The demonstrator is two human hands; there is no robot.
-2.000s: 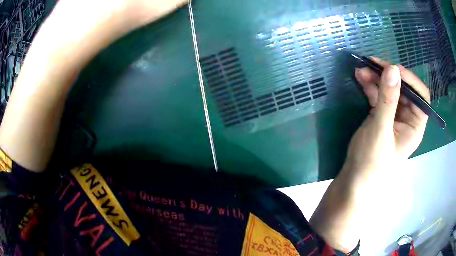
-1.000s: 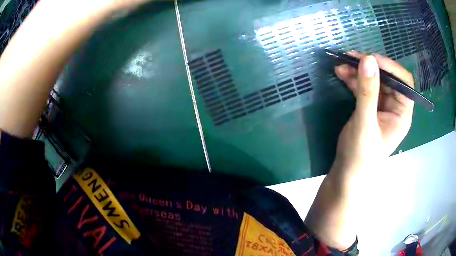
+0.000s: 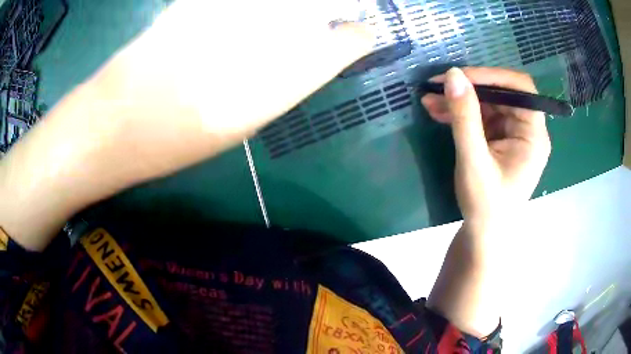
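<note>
My left hand, overexposed at the top of the picture, holds a black plastic frame over the clear sheet. Most of the frame is hidden by the hand or lost in glare. My right hand holds black tweezers like a pen. Their tips point left, close to the frame's lower right corner. Whether they grip a strip cannot be told. The clear sheet with rows of small dark strips lies flat on the green mat.
A tangled pile of black frames is at the far left. A dark striped stack lies at the mat's right end. A thin whitish line crosses the mat. A red and black item is on the pale surface at the lower right.
My left hand has come in from beyond the top edge, with the frame now showing over the sheet. My right hand and the tweezers have moved left, and the tweezers lie flatter.
</note>
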